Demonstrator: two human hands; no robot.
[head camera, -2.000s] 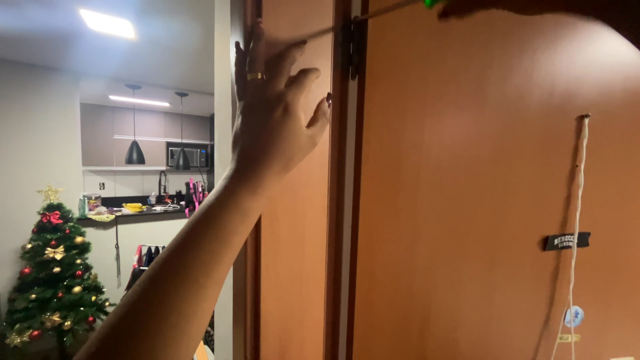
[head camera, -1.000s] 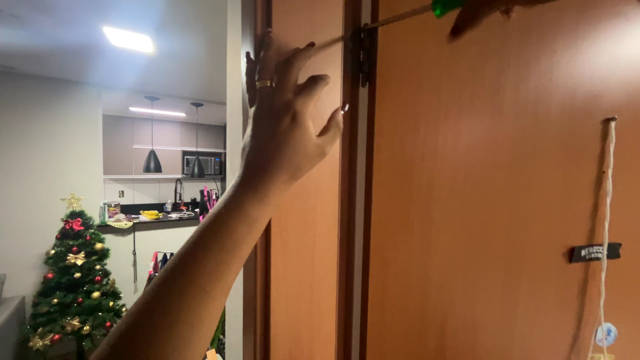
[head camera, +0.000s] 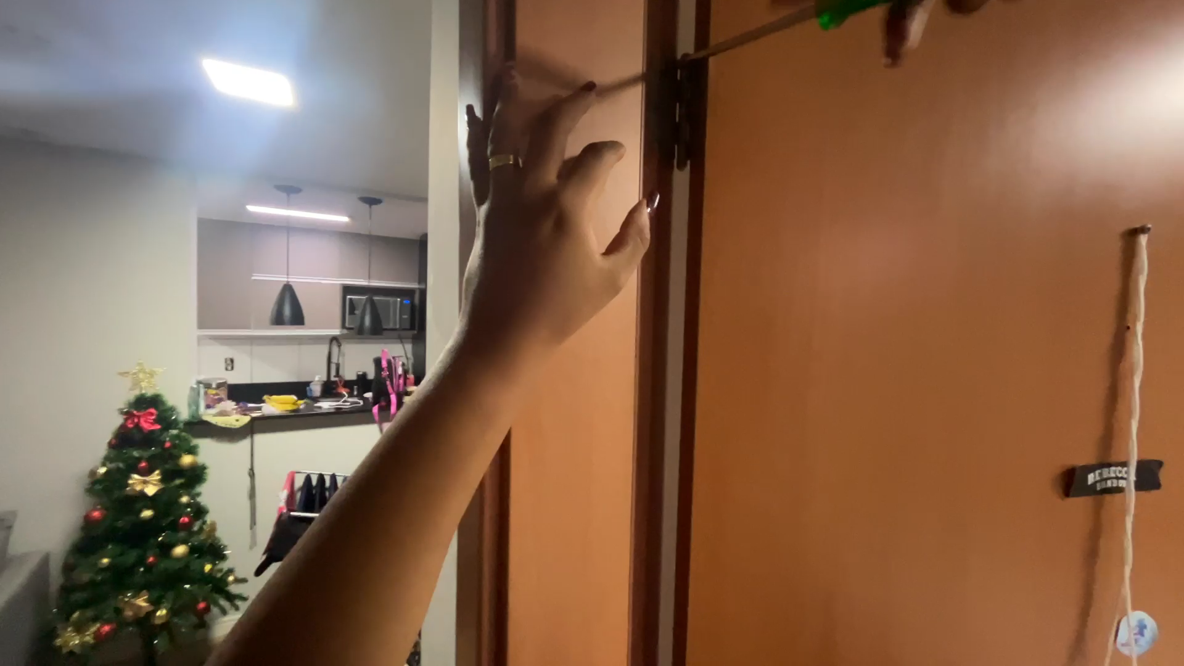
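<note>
My left hand (head camera: 555, 203), a ring on one finger, is raised against the edge of the wooden door frame (head camera: 573, 462), fingers apart and holding nothing. At the top right, my right hand (head camera: 906, 23) is mostly cut off by the upper edge of the view; its fingers are at the green handle (head camera: 842, 9) of a tool, likely a screwdriver. The tool's thin metal shaft (head camera: 758, 32) slants down to the left and reaches the top of the dark metal hinge (head camera: 683, 116) between frame and door. Where its tip sits is unclear.
The wooden door (head camera: 879, 370) fills the right side, with a white cord (head camera: 1136, 370) hanging from a nail over a dark sign bearing writing (head camera: 1113, 478). At left stand a decorated Christmas tree (head camera: 148, 518) and, behind it, a kitchen counter (head camera: 305, 416) with things on it.
The view has shifted slightly. My left hand stays raised at the frame, and the green-handled tool remains at the hinge.
</note>
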